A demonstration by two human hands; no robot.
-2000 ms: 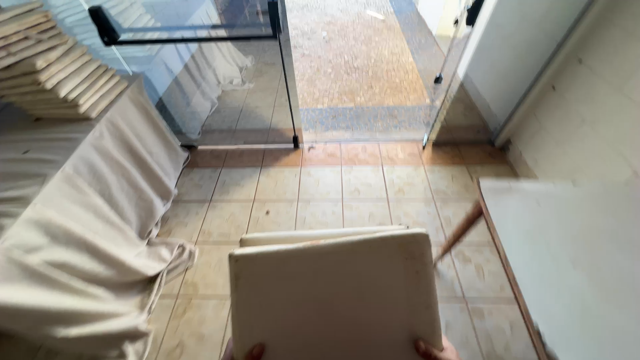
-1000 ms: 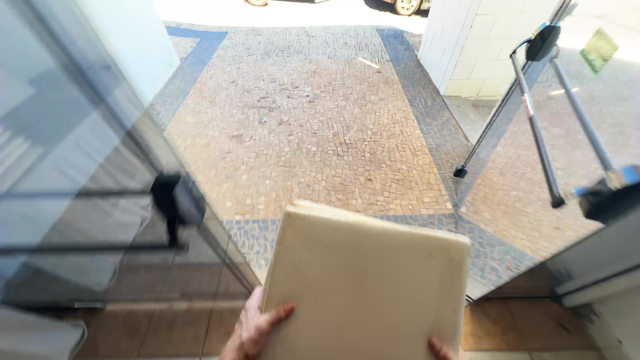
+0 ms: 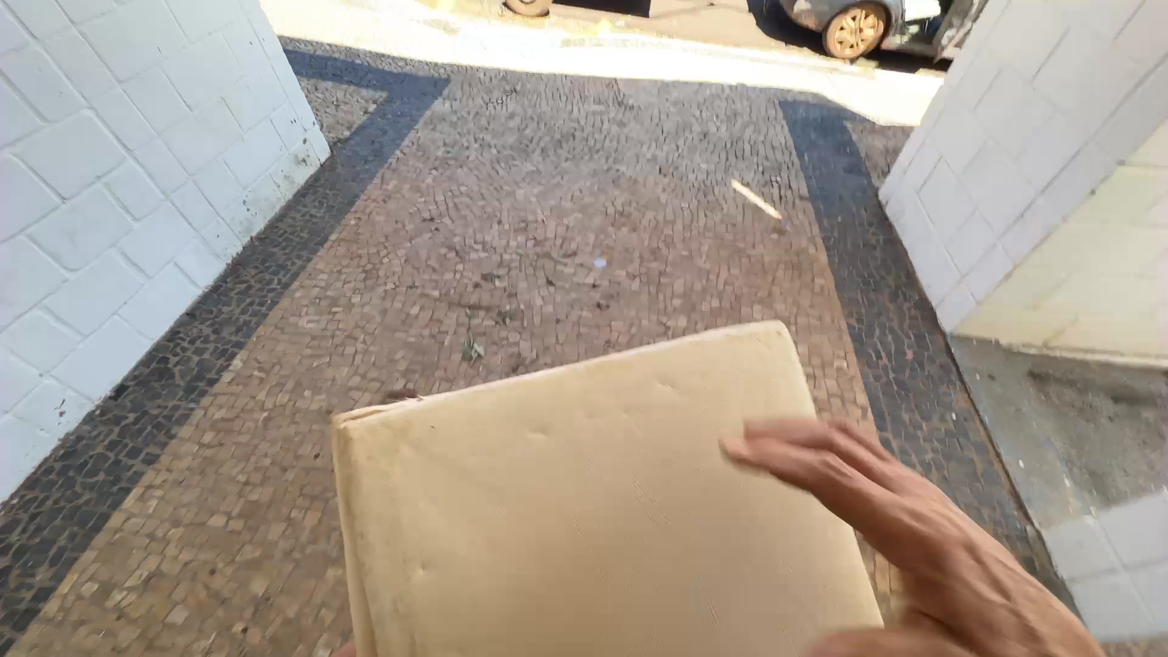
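Observation:
A cream padded square, likely a seat cushion [image 3: 602, 511], fills the lower middle of the view, tilted so its left side sits lower. Its layered left edge suggests more than one pad stacked together. Only a sliver of my left hand [image 3: 344, 650] shows at the bottom, against the stack's lower left edge; the rest is hidden. My right hand [image 3: 912, 520], blurred, is over the stack's right edge with its fingers extended and the thumb low. Whether its fingertips touch the pad is unclear.
Patterned stone paving [image 3: 584, 219] runs ahead between a white block wall on the left [image 3: 137, 182] and another on the right [image 3: 1013, 137]. A pale stick [image 3: 756, 199] lies on the paving. Beyond are a sunlit strip and a parked car [image 3: 858, 27].
The view has moved from the tiled room through the glass doorway to the paving outside. My right hand has let go of the stack's lower right edge and opened over it. The stack has turned.

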